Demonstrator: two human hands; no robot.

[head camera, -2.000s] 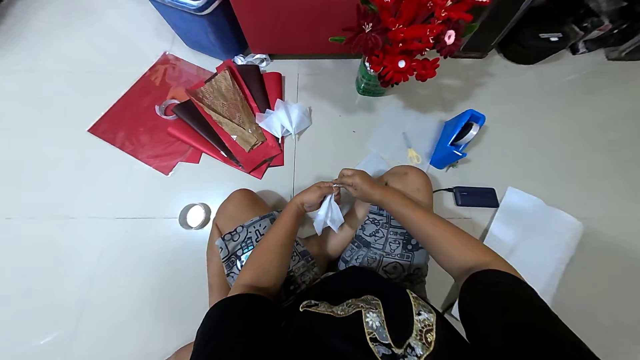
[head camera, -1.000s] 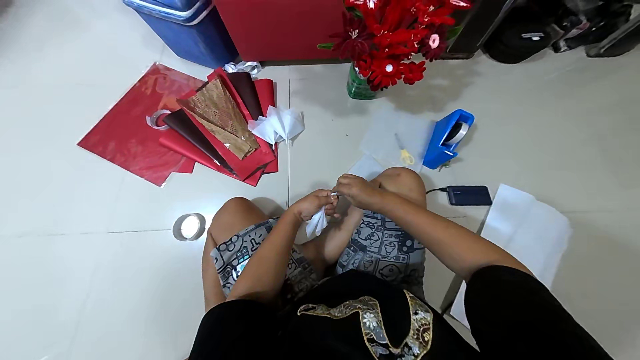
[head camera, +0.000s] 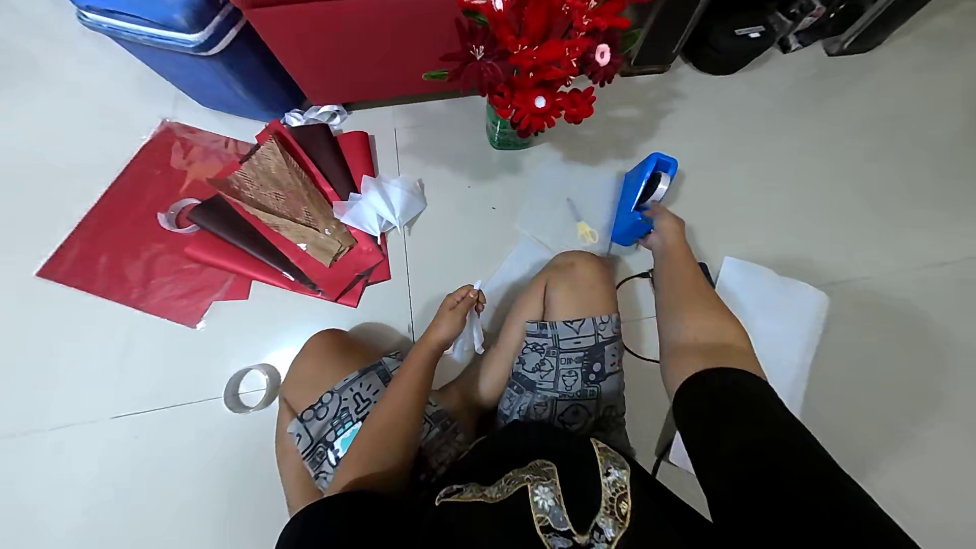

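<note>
My left hand (head camera: 460, 305) pinches the gathered top of a folded piece of white tissue-like paper (head camera: 474, 335), which hangs down between my knees. My right hand (head camera: 662, 227) reaches out to the front end of a blue tape dispenser (head camera: 631, 200) on the floor; whether its fingers grip the dispenser or the tape cannot be told. A roll of tape sits in the dispenser. Scissors with yellow handles (head camera: 585, 231) lie left of it on a translucent sheet (head camera: 553, 194). A pleated white paper piece (head camera: 385, 204) rests at the edge of the red wrapping sheets.
Red wrapping sheets (head camera: 114, 244), brown mesh paper (head camera: 286, 194) and a tape roll (head camera: 174, 216) lie front left. Another tape roll (head camera: 252, 387) is beside my left knee. Red flowers (head camera: 537, 107) stand in a green vase (head camera: 503, 131). White sheets (head camera: 770, 313) and a cable (head camera: 629, 351) lie at right.
My right hand has left the white paper at my left hand and moved forward and right to the blue tape dispenser. My left hand still holds the paper.
</note>
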